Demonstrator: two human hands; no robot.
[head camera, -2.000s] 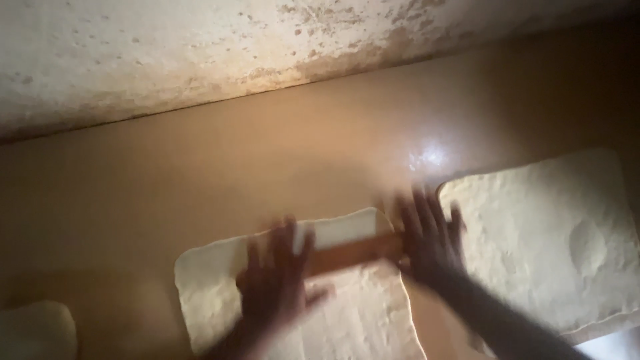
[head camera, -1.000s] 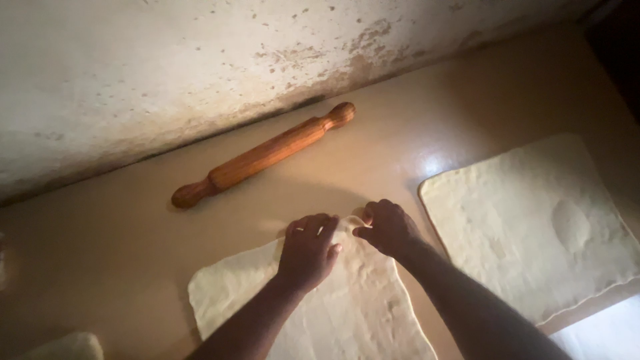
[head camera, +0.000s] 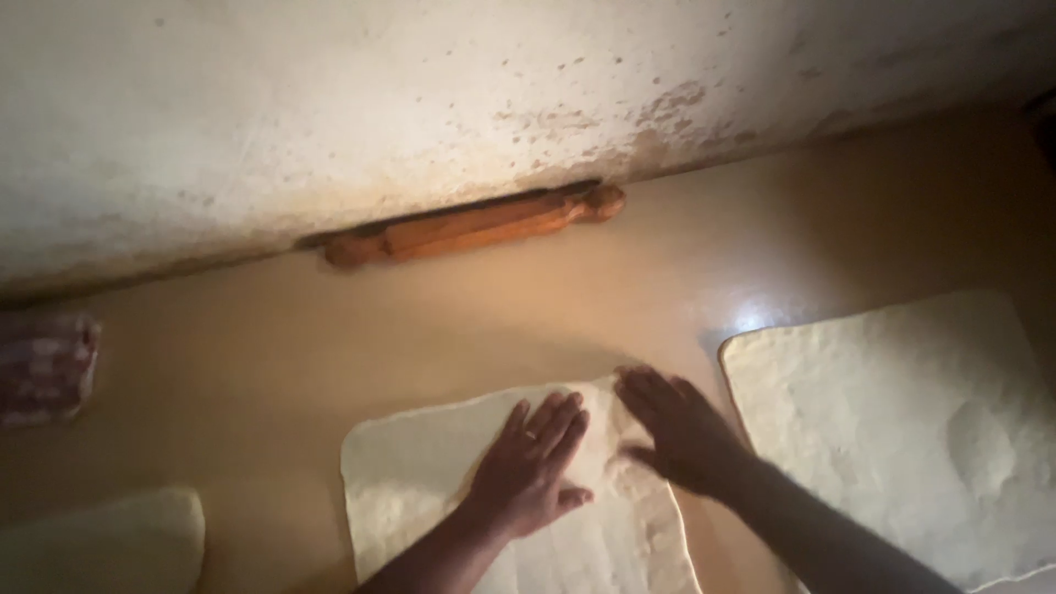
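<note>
A flat sheet of pale dough (head camera: 412, 462) lies on the brown work surface at the lower middle. My left hand (head camera: 532, 466) rests flat on its upper part, fingers spread, with a ring on one finger. Close to its right, my right hand (head camera: 676, 429) lies over the sheet's upper right corner, somewhat blurred, its thumb apart from the fingers. Neither hand holds anything. Beyond both hands, a wooden rolling pin (head camera: 478, 229) lies along the foot of the wall.
Another dough sheet (head camera: 874, 429), with a round dent, lies at the right, and part of one more (head camera: 107, 540) shows at the lower left. A reddish patterned item (head camera: 45, 367) sits at the left edge. The stained wall (head camera: 330, 107) bounds the brown surface (head camera: 247, 346).
The rolling pin, under my hands two seconds ago, now lies by the wall. My fingers were pinched at the dough's top edge a second ago; now both hands are opened out on the sheet.
</note>
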